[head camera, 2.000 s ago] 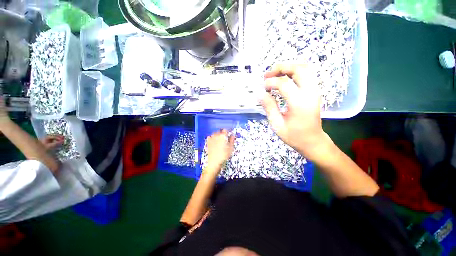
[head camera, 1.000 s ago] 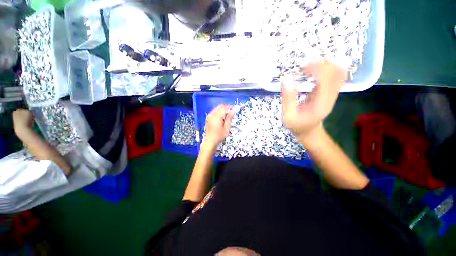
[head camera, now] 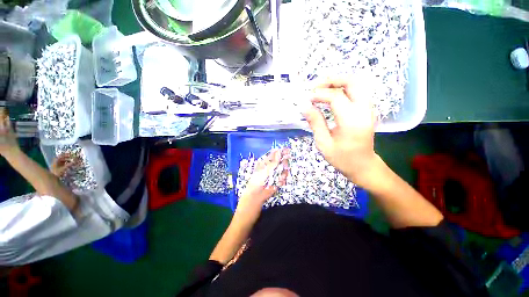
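A blue bin (head camera: 233,145) at the lap is full of small white-and-silver workpieces (head camera: 325,177). My left hand (head camera: 268,174) is over the left part of this bin, palm partly up, with small pieces on the palm and fingers. My right hand (head camera: 343,127) is raised at the bench edge, at the right end of the bright metal fixture (head camera: 249,104), thumb and fingers curled towards each other. Glare hides whether its fingertips hold a piece. A large clear tub (head camera: 419,75) heaped with parts stands behind my right hand.
A round silver bowl (head camera: 232,43) stands behind the fixture. Two dark knobs (head camera: 184,98) are at its left. Small clear boxes (head camera: 113,116) and a long parts tub (head camera: 87,87) stand left. A neighbour's arm (head camera: 35,168) reaches in. Red stools (head camera: 458,197) are below the bench.
The view dipped and came back. My left hand has turned palm partly up and shows pieces on it. My right hand has moved from over the clear tub's front back to the fixture's right end.
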